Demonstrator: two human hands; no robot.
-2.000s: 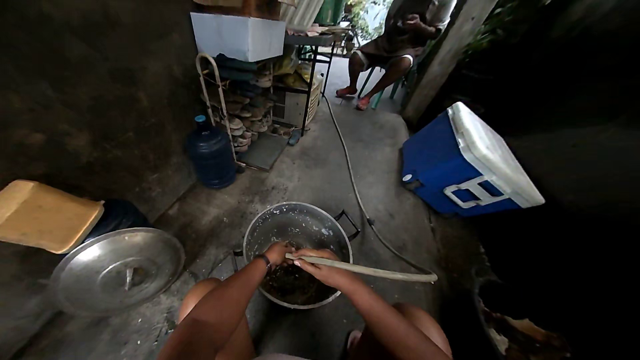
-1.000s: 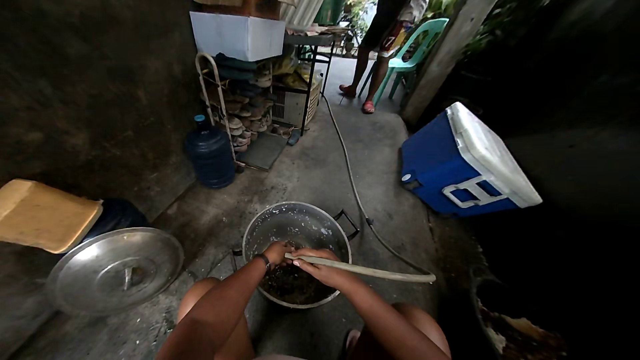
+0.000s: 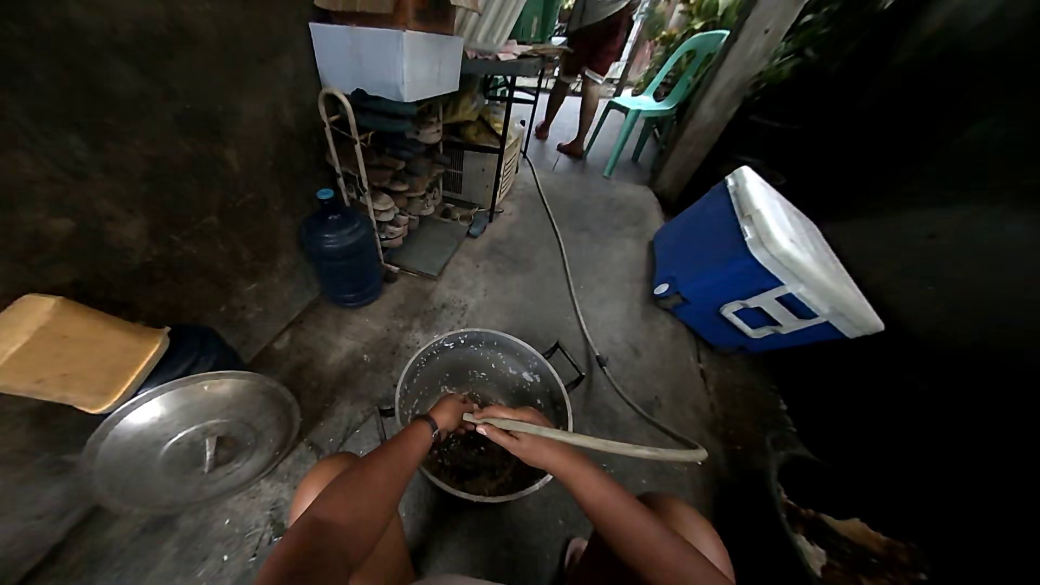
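A large metal cooking pot (image 3: 483, 357) with black side handles stands on the concrete floor between my knees, with dark matter in its bottom and pale specks on its inner wall. Over the pot, my right hand (image 3: 520, 437) holds a pale hose (image 3: 609, 443) near its end. The hose bends at the right and runs back along the floor. Close beside the hose's end is my left hand (image 3: 452, 412), a dark band on its wrist; whether its fingers hold anything is hidden.
A metal lid (image 3: 191, 439) lies left, near a yellowish container (image 3: 77, 349). Behind are a blue water jug (image 3: 341, 252), a shoe rack (image 3: 374, 179) and a table (image 3: 508, 65). A blue cooler (image 3: 715, 268) stands right. A person (image 3: 581, 89) stands near a green chair (image 3: 646, 104).
At the back, the person once seated is up and has moved left, away from the green chair. My hands and the hose stay about where they were over the pot.
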